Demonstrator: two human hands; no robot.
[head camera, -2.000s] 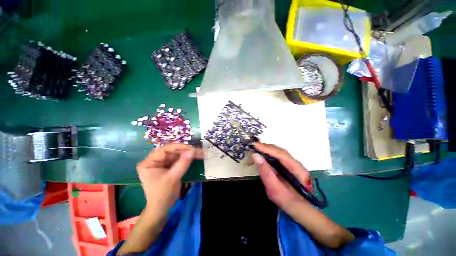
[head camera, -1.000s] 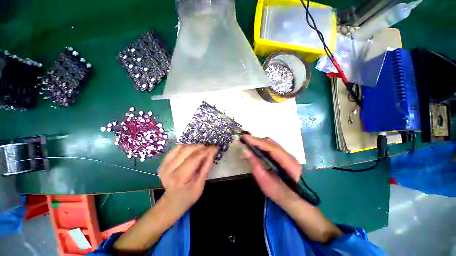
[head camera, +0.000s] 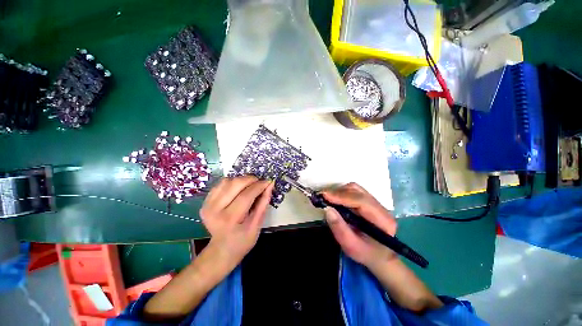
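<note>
A dark PCB panel (head camera: 271, 153) with silvery spots lies tilted on the white work sheet (head camera: 351, 149). My right hand (head camera: 360, 219) holds a black soldering iron (head camera: 376, 234); its thin metal tip points left to the panel's lower right part. My left hand (head camera: 236, 207) is at the panel's lower left edge, fingertips pinched together. Thin solder wire (head camera: 137, 205) runs from the reel stand (head camera: 27, 191) to my left fingers. The fingers hide the wire's end and the panel's lower left edge.
A loose pile of small red and white components (head camera: 173, 169) lies left of the sheet. Stacked panels (head camera: 182, 69) are beyond. A translucent fume hood (head camera: 274, 70) overhangs the sheet. A round tin (head camera: 392, 95), yellow tray (head camera: 383, 54) and blue ribbed box (head camera: 510, 127) stand right.
The left hand has moved from left of the panel to its lower left edge. The iron's tip has shifted left over the panel, and its handle lies flatter. The camera view has shifted.
</note>
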